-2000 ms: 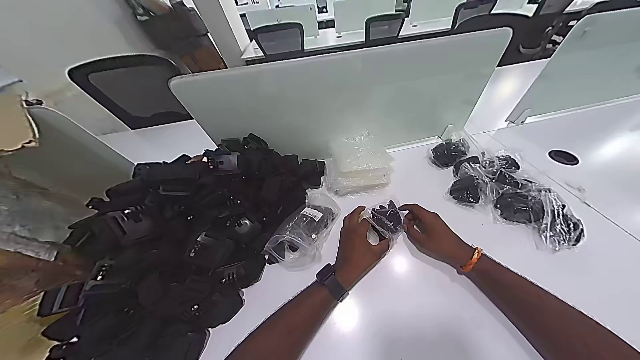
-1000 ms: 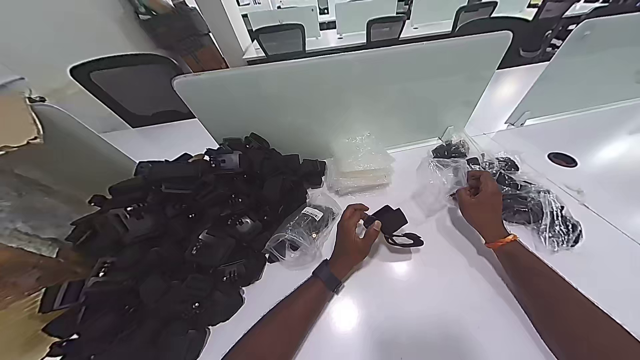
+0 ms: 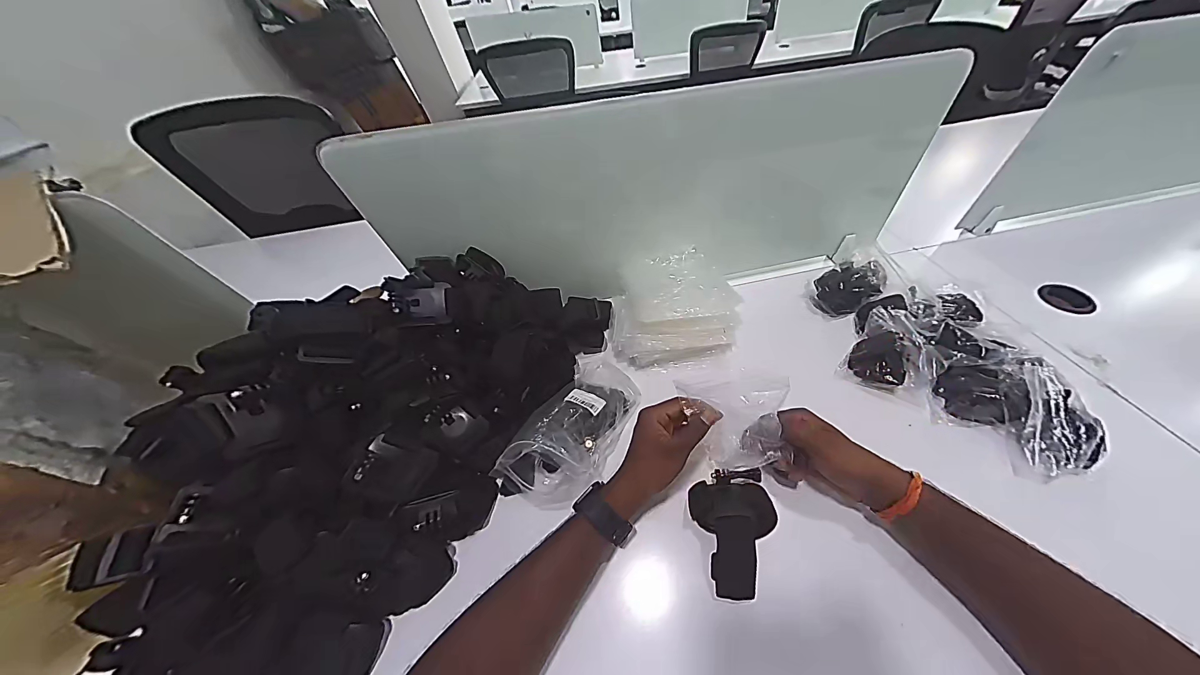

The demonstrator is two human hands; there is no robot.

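Observation:
A clear plastic bag (image 3: 742, 408) is spread between my two hands above the white desk. My left hand (image 3: 667, 441), with a dark watch at the wrist, pinches the bag's left side. At its right side my right hand (image 3: 820, 455) grips the plastic; an orange band circles that wrist. Just below the bag lies a black strap mount (image 3: 733, 530) with a round pad and a small screw fitting at its top. To the left of my left hand rests a filled clear bag (image 3: 572, 431) bearing a label.
A large heap of black strap mounts (image 3: 309, 469) covers the desk's left part. Behind my hands sits a stack of clear plastic bags (image 3: 677, 309). Bagged black mounts (image 3: 984, 384) lie at the right. A frosted divider (image 3: 647, 178) stands along the back, near a cable hole (image 3: 1067, 299).
The black mount, in my left hand a second ago, now lies on the desk. My right hand has come back from the bagged items, and both hands now hold a clear bag.

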